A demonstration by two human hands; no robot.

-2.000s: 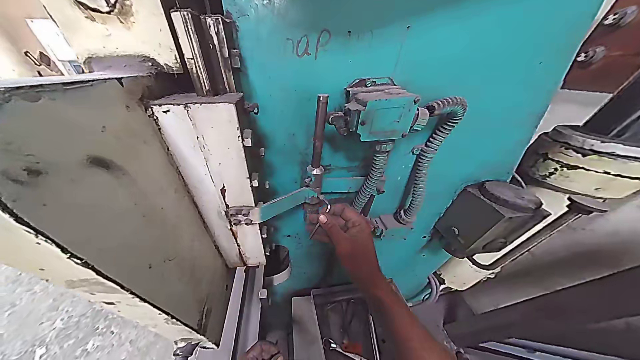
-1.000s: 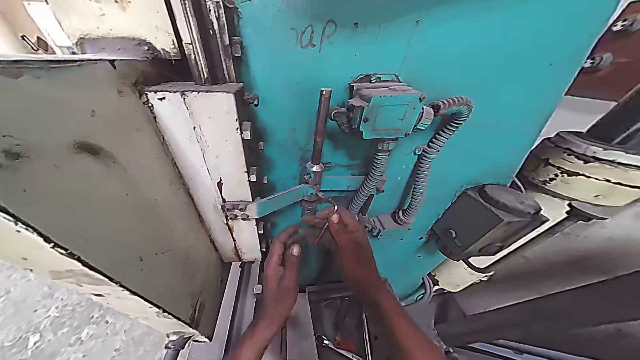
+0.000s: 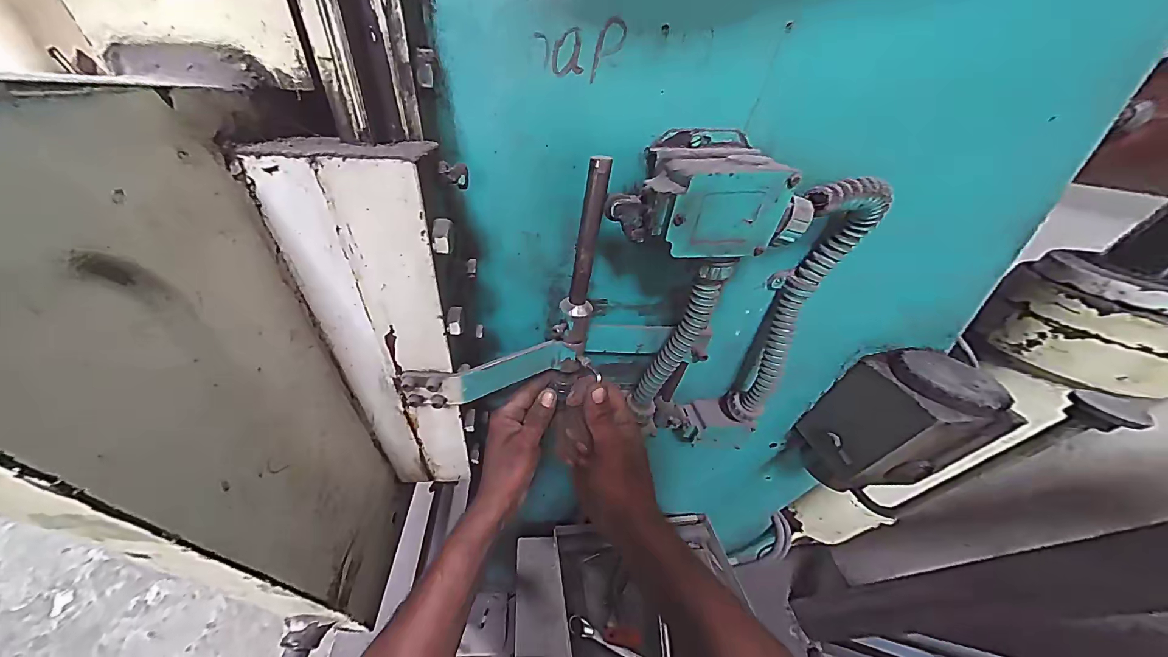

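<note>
Both hands meet at the lower end of an upright metal rod, just under the joint of a flat bracket arm. My left hand has its thumb and fingers pinched at a small dark part there; the part is mostly hidden. My right hand is closed around a small metal piece whose curved shiny end shows by the thumb; its kind cannot be told. A metal collar sits on the rod above the bracket. To the right, a teal junction box is fixed to the teal machine panel.
Ribbed conduits run down from the box. A white metal column with bolts stands left. Below my hands, a tray holds a wrench and other tools. A dark motor-like housing juts out at right.
My left hand was low at the bottom edge two seconds ago; it has risen to the rod's lower end beside my right hand, which has stayed near there.
</note>
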